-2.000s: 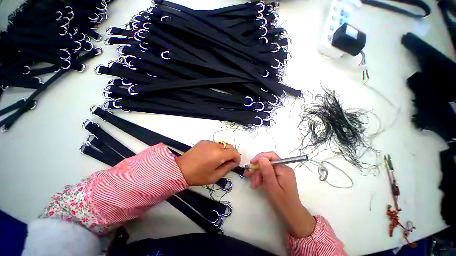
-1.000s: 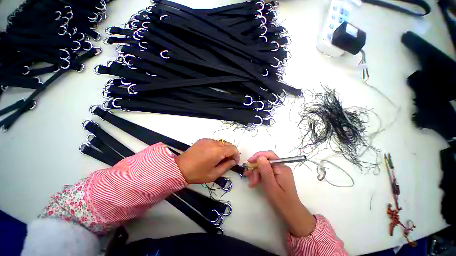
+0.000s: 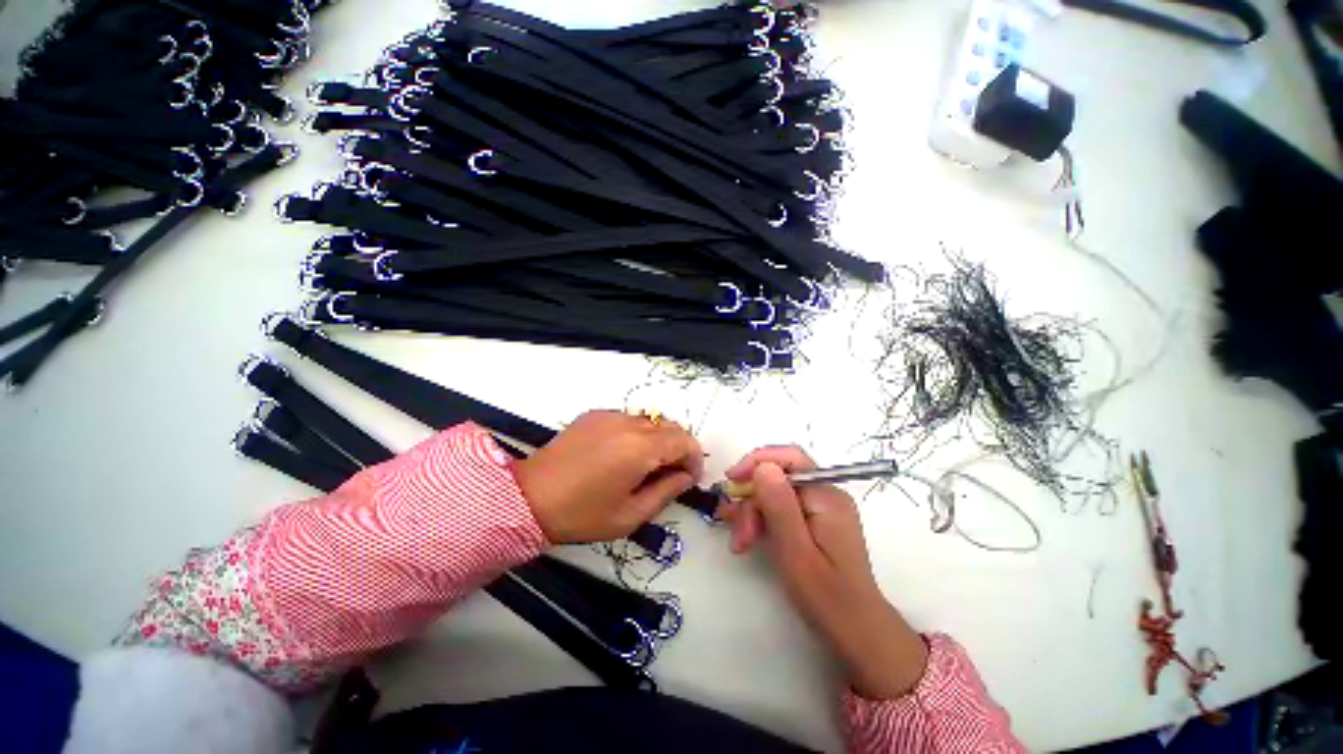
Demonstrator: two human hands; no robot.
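Observation:
My left hand [image 3: 611,479] is closed at the end of a black webbing strap [image 3: 420,395], with its fingertips pinched together; what lies between them is hidden. A short dark strap end shows just right of the fingers. My right hand [image 3: 803,523] holds a slim silver pen-shaped tool [image 3: 854,471] like a pencil. Its yellowish tip points left and is at the strap end by my left fingertips; contact cannot be told. More straps with D-rings [image 3: 636,636] lie fanned under and beside my left forearm.
A large stack of black straps [image 3: 589,192] lies beyond my hands, another heap [image 3: 133,133] at far left. A thread tangle [image 3: 994,354], pale cord [image 3: 987,508] and slim reddish tool [image 3: 1156,516] lie right. A black adapter [image 3: 1024,111] sits on a white power strip [image 3: 965,74]. Dark fabric [image 3: 1274,280] lies far right.
The pen in my right hand has shifted very slightly left, and the cord loop behind it has moved slightly. My left hand has barely moved.

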